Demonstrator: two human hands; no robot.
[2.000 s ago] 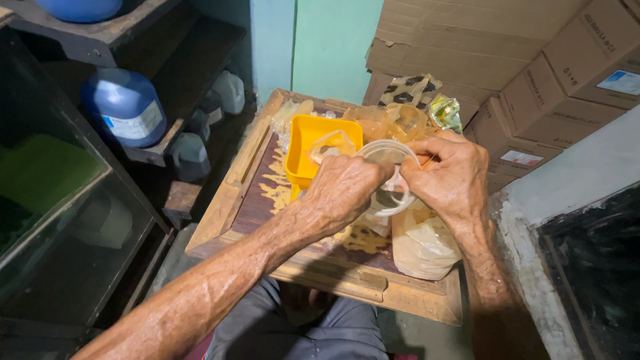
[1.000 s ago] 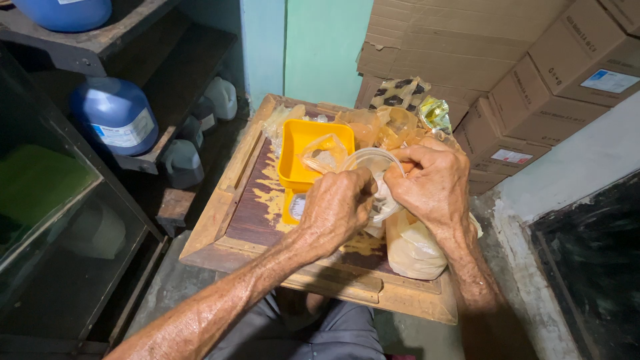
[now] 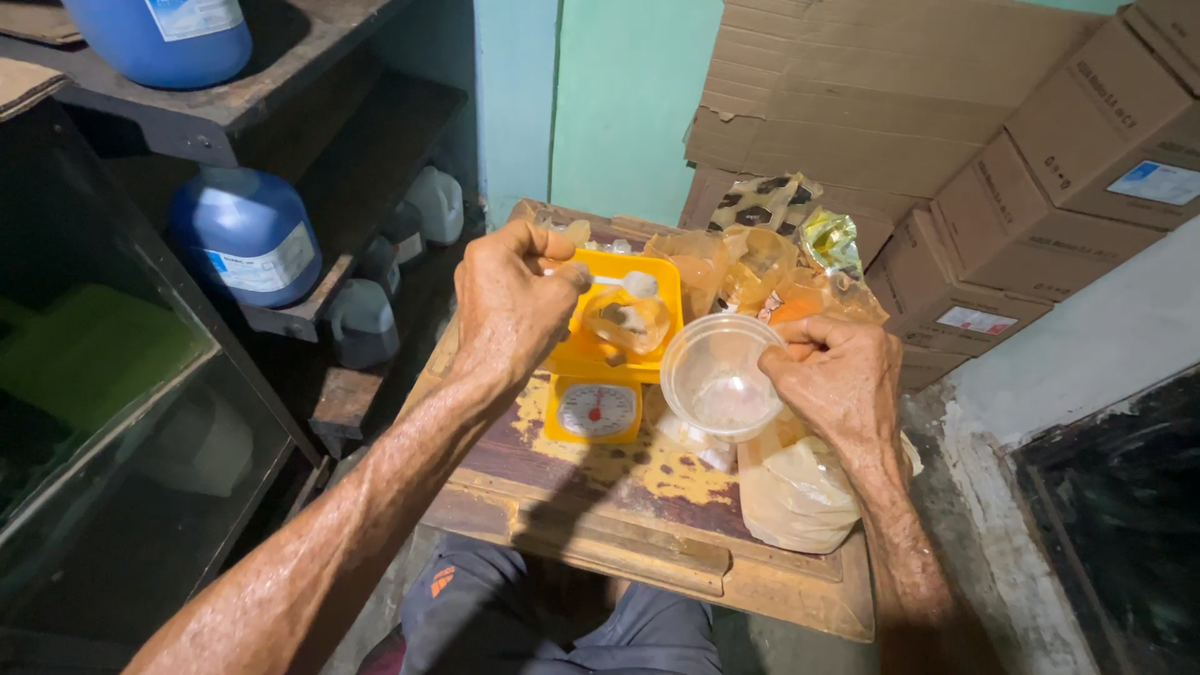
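My left hand [image 3: 520,291] pinches the handle of a small white plastic spoon [image 3: 639,284] with pale powder in its bowl. The spoon is above the yellow tray [image 3: 670,291] of a kitchen scale, whose round dial [image 3: 598,411] faces me. In the tray lies an open clear plastic bag [image 3: 623,323] with some content I cannot make out. My right hand [image 3: 834,375] grips the rim of a clear plastic tub [image 3: 722,375], tilted, with a little whitish stuff at its bottom. Below that hand a bag of pale powder [image 3: 802,487] stands on the wooden table [image 3: 600,544].
Several opened plastic bags [image 3: 750,262] crowd the table's back right, with a gold foil packet [image 3: 830,242]. Cardboard boxes [image 3: 1050,225] are stacked at the right. Blue jugs [image 3: 246,234] and smaller whitish jugs [image 3: 436,206] stand on dark shelves at the left.
My left hand has moved left from the tub to above the scale tray, and the spoon now shows in it. The tub remains in my right hand.
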